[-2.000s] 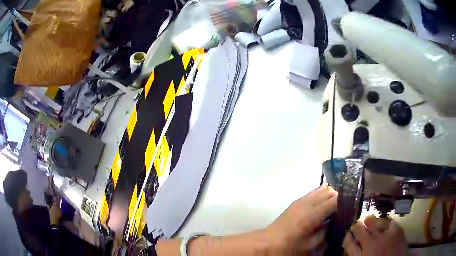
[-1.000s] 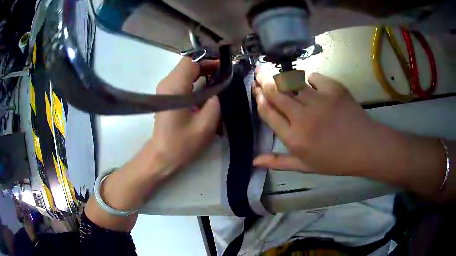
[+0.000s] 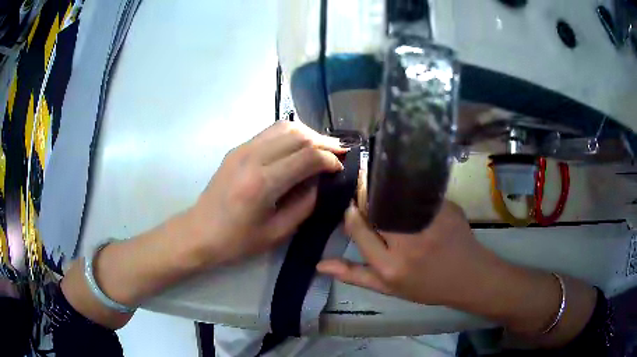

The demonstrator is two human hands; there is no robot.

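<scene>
A black band [image 3: 307,244] runs from under the sewing machine head [image 3: 349,77] towards me and over the table's front edge. A light grey piece [image 3: 318,293] lies under it. My left hand [image 3: 269,185] is at the band's left side near the needle area, thumb and fingers pinching the band's edge. My right hand [image 3: 412,254] lies at the band's right side, its thumb and fingertips on the grey piece. The shiny metal loop [image 3: 417,139] hides part of the right fingers. The needle itself cannot be made out.
Scissors with one yellow and one red handle loop [image 3: 563,192] lie on the machine bed to the right, partly behind a hanging round part. A stack of grey pieces [image 3: 87,118] lies at the left, beside a black-and-yellow taped board [image 3: 31,132]. White fabric hangs below the front edge.
The view has shifted, so the machine head and metal loop appear further right. The left hand's fingertips now close on the band near the needle area. The right hand stays beside the band.
</scene>
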